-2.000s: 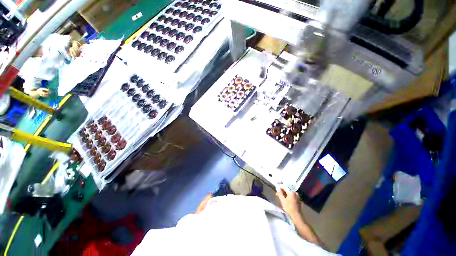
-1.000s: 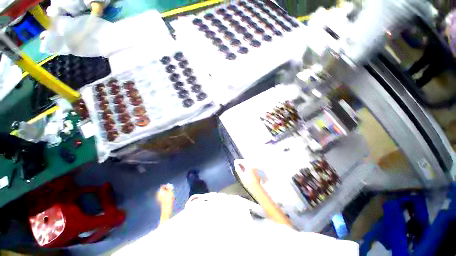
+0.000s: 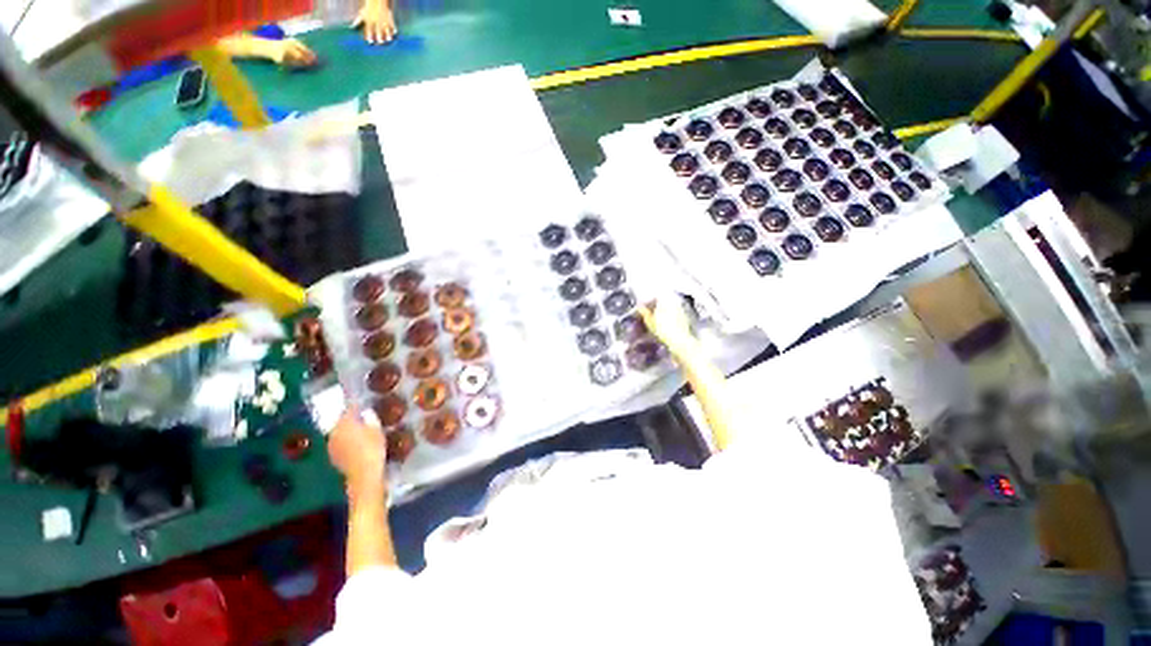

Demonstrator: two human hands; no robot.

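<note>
The blister tray (image 3: 511, 303) lies in front of me. Several rows of copper ring parts (image 3: 428, 394) fill its left side, a few with pale centres. Two columns of dark parts (image 3: 574, 288) sit on its right side. My left hand (image 3: 357, 439) is at the tray's left edge, near a small white piece; whether it holds anything is unclear. My right hand (image 3: 665, 331) reaches over the tray's right edge beside the dark parts; its fingertips are blurred and I cannot tell if they grip one.
A tray stack (image 3: 808, 164) full of dark parts stands at the back right. The machine's fixture (image 3: 863, 423) is at the lower right. A white sheet (image 3: 480, 158) lies behind the tray. Loose small parts (image 3: 265, 391) and a black bench tool (image 3: 126, 467) are left. Another person's hands (image 3: 376, 19) show at the top.
The view has swung from the machine to the trays. My left hand has come up to the tray's left edge, and my right hand has moved from the machine bed to the tray's right side.
</note>
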